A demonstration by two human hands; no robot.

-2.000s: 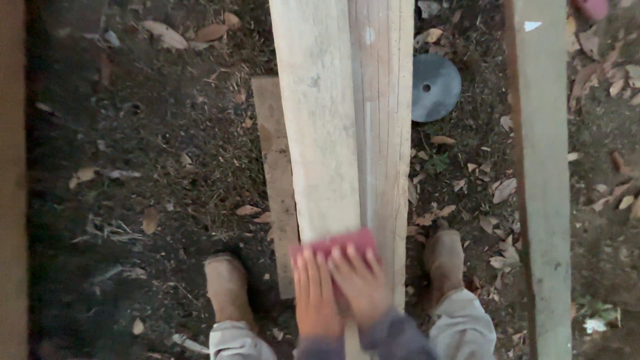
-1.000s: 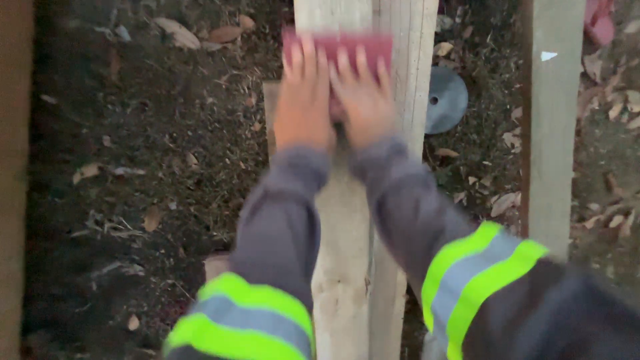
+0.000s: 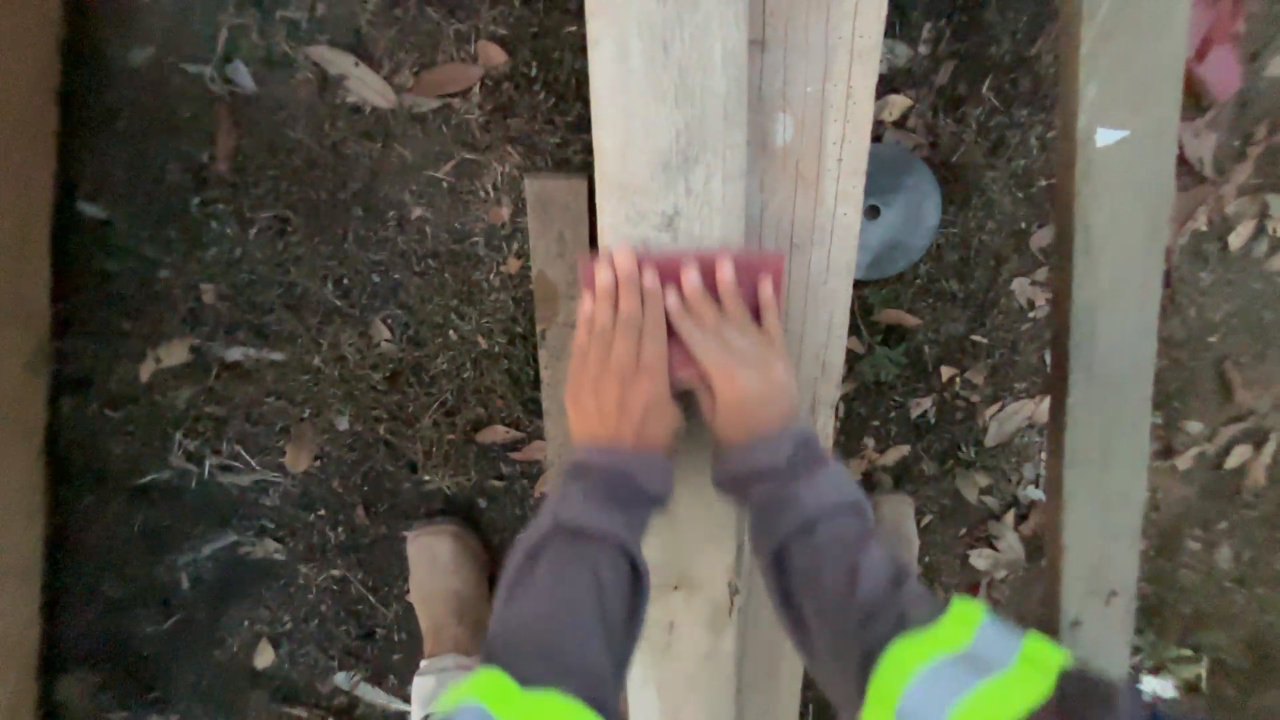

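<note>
A red abrasive sheet, probably sandpaper (image 3: pixel 745 264), lies across a pale wooden board (image 3: pixel 670 130) under both palms. My left hand (image 3: pixel 622 355) presses flat on its left part, fingers pointing up the board. My right hand (image 3: pixel 735 350) rests on its right part, fingers slightly spread. Between the hands some of the red sheet shows. A second wooden board (image 3: pixel 815 150) runs alongside the first on the right. The hands are a little blurred, and the underside of the sheet is hidden.
Right of the boards a grey disc with a centre hole (image 3: pixel 905 212) lies on the leaf-strewn ground. A short brown board (image 3: pixel 558 230) sits at the left. Another long timber (image 3: pixel 1120 350) stands farther right, a brown beam (image 3: pixel 25 350) far left. A boot (image 3: pixel 448 590) is beside the boards.
Both hands and the red sheet were near my feet at first, then far up the board with arms stretched out. Now they are partway back down it.
</note>
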